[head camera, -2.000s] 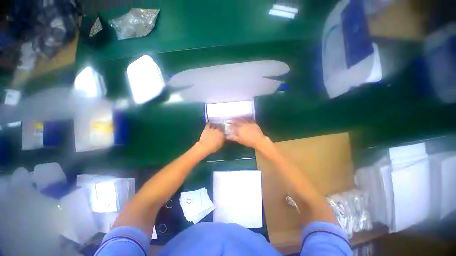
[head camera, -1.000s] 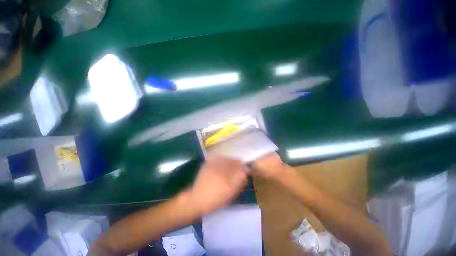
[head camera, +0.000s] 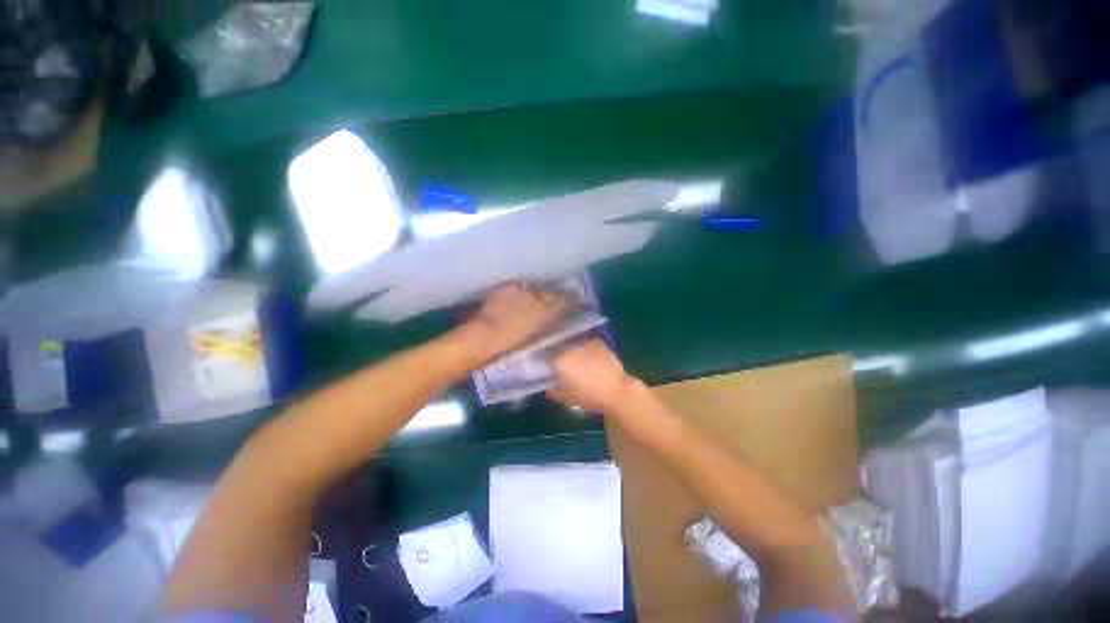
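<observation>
A retail box (head camera: 582, 290) stands open on the green belt, its pale scalloped lid flap (head camera: 487, 258) spread beyond it. A white folded card insert (head camera: 521, 375) lies tilted at the box's near side. My left hand (head camera: 517, 314) is over the box opening, fingers bent down; its fingertips and anything under them are hidden. My right hand (head camera: 590, 375) grips the right near edge of the insert. The box's contents are mostly covered by my hands and the insert. The image is somewhat blurred.
White devices (head camera: 345, 201) lie far left, with blue pieces (head camera: 447, 198) beyond the flap. Another open box (head camera: 207, 353) with a yellow cable is left. Near me are leaflets (head camera: 446, 560), white cards (head camera: 556, 535), a brown carton (head camera: 743, 426) and bagged items (head camera: 862, 554); folded white cartons (head camera: 1001, 499) stand right.
The insert, earlier held over the box with yellow cable showing, now sits tilted at the near side. My left hand has moved forward over the opening. The cable is now hidden. The view has shifted.
</observation>
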